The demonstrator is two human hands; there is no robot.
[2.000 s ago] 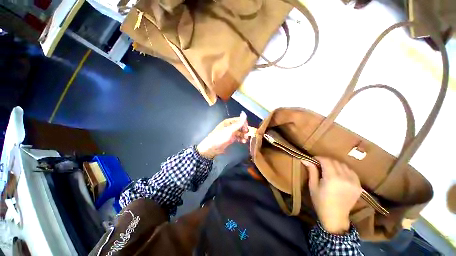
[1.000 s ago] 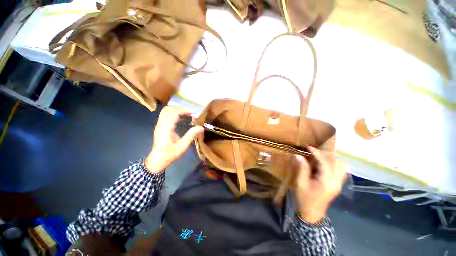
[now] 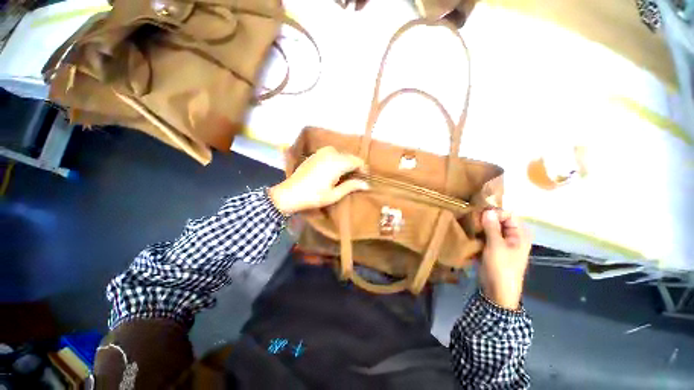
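Note:
A tan-brown handbag [image 3: 319, 221] rests upright between my lap and the table edge, its mouth open towards me. A zipper [image 3: 418, 189] with gold-coloured teeth runs along the mouth. My left hand [image 3: 323, 181] pinches the zipper near its left part; the fingertips partly hide it. My right hand [image 3: 502, 242] pinches the zipper end [image 3: 491, 202] at the right corner of the mouth. One long handle [image 3: 378, 76] stands up over the table; the other hangs over the bag's front. A shiny clasp plate [image 3: 390, 221] sits on the front.
Another brown bag [image 3: 183, 84] lies on the white-covered table [image 3: 609, 206] at the left. A small, glare-washed pale and brown item [image 3: 559, 169] lies at the right. More brown material [image 3: 593, 30] lies at the back. A blue box [image 3: 80, 352] is at the lower left.
My left hand has moved from the left corner rightwards onto the zipper. My right hand has moved to the zipper end at the right corner. The view has turned, so the bag now faces me squarely.

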